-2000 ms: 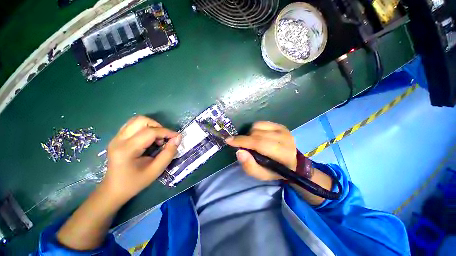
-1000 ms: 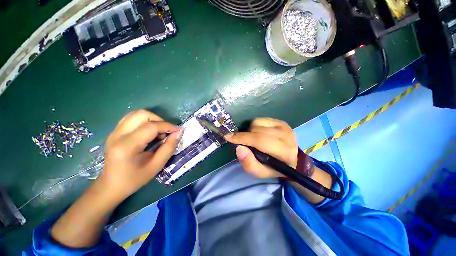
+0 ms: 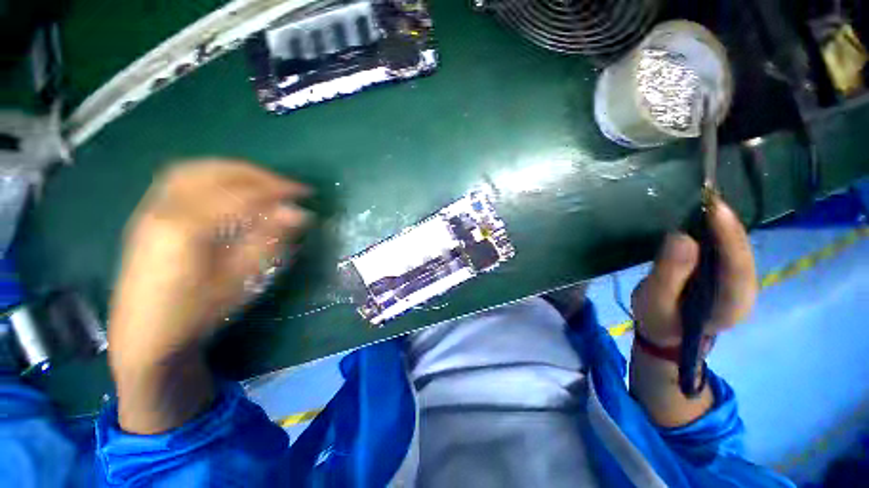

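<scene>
The phone board assembly (image 3: pixel 410 257) lies flat and tilted on the green bench near its front edge, with no hand on it. My right hand (image 3: pixel 700 276) grips the black soldering iron (image 3: pixel 700 295) upright in view, its metal tip at the mouth of the cleaning cup (image 3: pixel 615 103), by the silvery granules. My left hand (image 3: pixel 205 248) is blurred, left of the board and off it, fingertips close together; whether it holds anything cannot be told. It mostly covers the pile of small components (image 3: pixel 259 278).
A waiting phone assembly (image 3: pixel 348 57) lies by the white rail (image 3: pixel 152 78) at the back. The fan guard (image 3: pixel 581 21) is behind the cup. Dark equipment and cables stand at the right. A shiny spool (image 3: pixel 29 338) sits at the left bench edge, with thin wire across the bench.
The view has shifted left. My right hand has taken the iron from the board to the cup. My left hand has moved off the board to the left, over the component pile.
</scene>
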